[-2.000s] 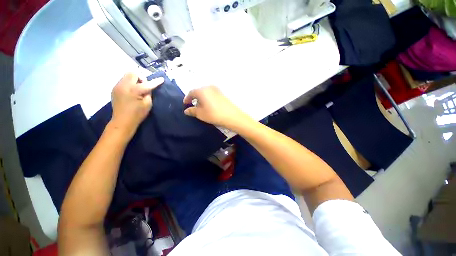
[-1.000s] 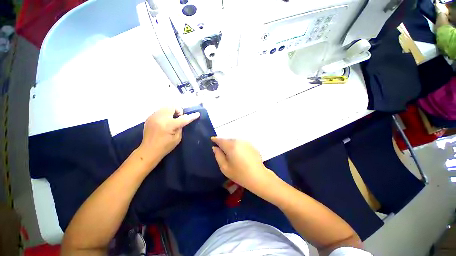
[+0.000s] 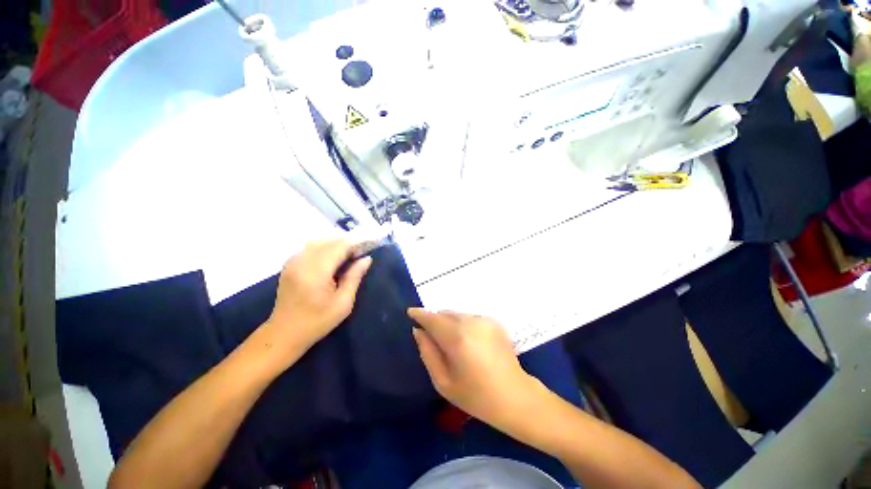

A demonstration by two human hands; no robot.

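A dark garment panel (image 3: 382, 334) lies on the table front and hangs over its edge, its upper corner just in front of the needle and presser foot (image 3: 390, 215) of the white sewing machine (image 3: 497, 105). My left hand (image 3: 320, 291) pinches the panel's top edge between thumb and fingers, close to the presser foot. My right hand (image 3: 468, 358) is at the panel's right edge, thumb and forefinger close together; whether they grip cloth or thread cannot be seen.
Yellow-handled snips (image 3: 659, 180) lie under the machine arm. Dark panels (image 3: 640, 382) hang over a metal bar frame (image 3: 807, 306) at right. A folded dark stack (image 3: 778, 177) is beyond the table's right end. A red crate (image 3: 91, 43) is at upper left. Part of another person's sleeve (image 3: 863, 86) shows at the right edge.
The view has shifted, so more of the machine head shows. My left hand's thumb and fingers have changed position on the cloth's top edge. My right hand has stayed near the panel's right edge.
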